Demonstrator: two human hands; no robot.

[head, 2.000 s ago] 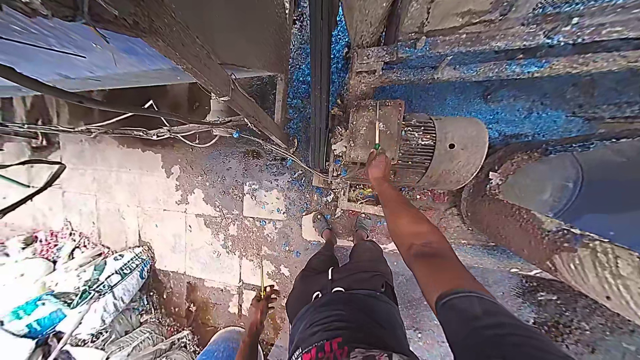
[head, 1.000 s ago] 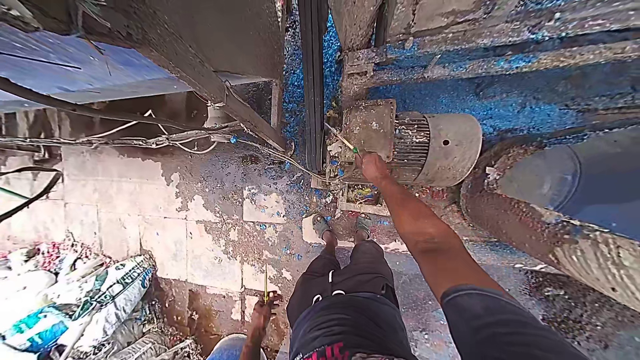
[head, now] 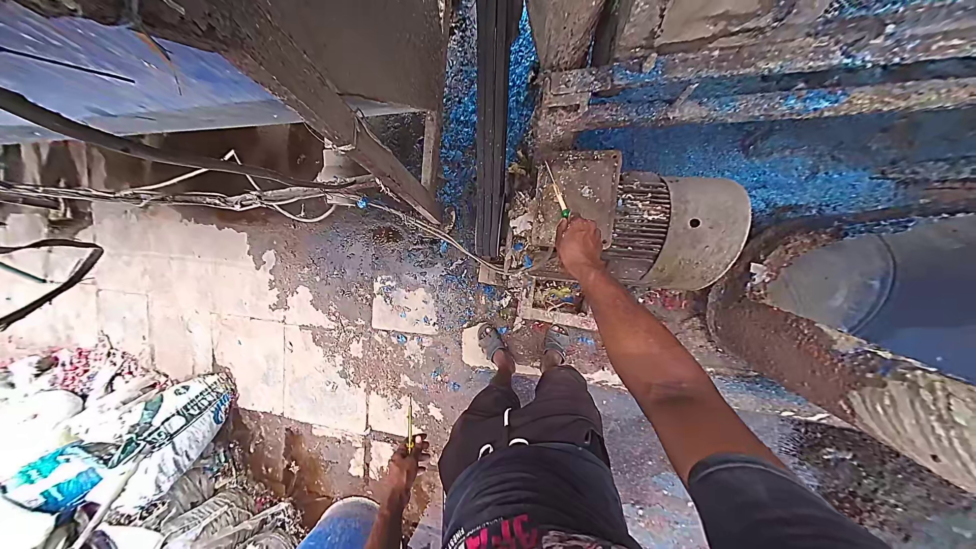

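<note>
My right hand (head: 581,245) reaches over an electric motor (head: 705,229) with a finned grey housing. It is closed around the green handle of a thin screwdriver-like tool (head: 557,191), whose shaft slants up and left over the motor's flat, dirty terminal box cover (head: 583,183). Whether the tip touches the cover cannot be told. Low at the left side of my body, my left hand (head: 408,461) holds a thin yellow tool (head: 410,427) upright. Its exact kind is unclear.
Black belts (head: 496,130) run beside the motor. Loose cables (head: 252,200) cross at left near a slanted metal beam (head: 328,107). A large curved vessel (head: 808,343) stands right. Filled sacks (head: 175,435) lie lower left, and a rounded blue object (head: 343,526) is at the bottom. Blue flakes litter the ground.
The tool in my right hand has tilted from nearly upright to the left; it leaned further left one second ago. My left hand stays low with its yellow tool.
</note>
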